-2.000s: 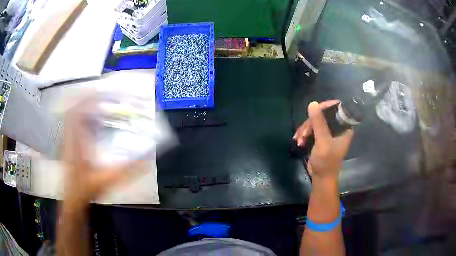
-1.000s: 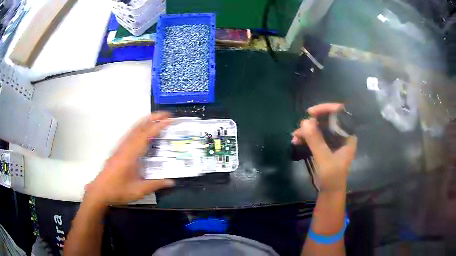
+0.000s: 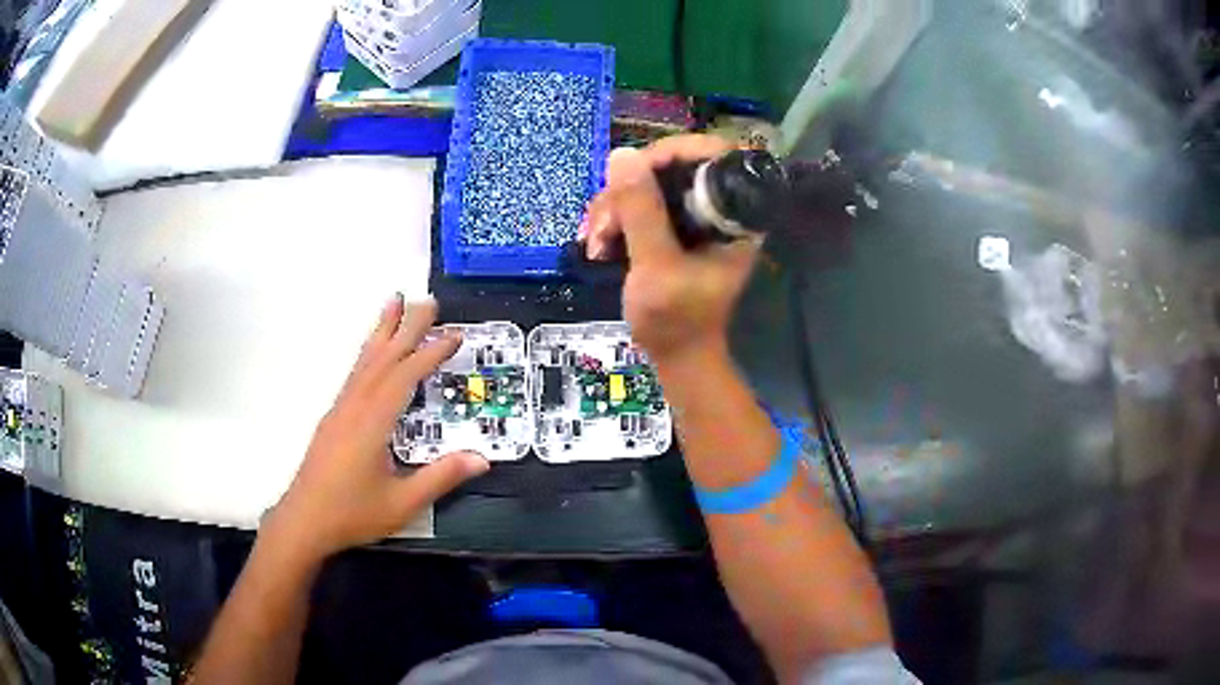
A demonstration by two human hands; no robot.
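Two white open housings sit side by side on the dark green mat, the left housing (image 3: 503,436) and the right housing (image 3: 602,435). Each holds a green circuit board with a yellow block. My left hand (image 3: 368,435) rests at the left edge of the left housing, fingers spread, thumb near its lower edge. My right hand (image 3: 680,261) is closed around the black electric screwdriver (image 3: 744,191), above and right of the housings. The screwdriver's front end is beside the lower right corner of the blue screw tray (image 3: 599,141), which is full of silvery screws.
Stacked white housings (image 3: 408,40) stand behind the tray. A whitish board (image 3: 268,268) lies at left, with perforated white panels (image 3: 94,301) at its far left. The screwdriver cord (image 3: 819,402) runs down at right. Crumpled clear plastic (image 3: 1057,308) lies farther right.
My right hand has moved left with the screwdriver, up to the tray. The two housings, blurred a second ago, now lie still and distinct. My left hand stays at their left edge.
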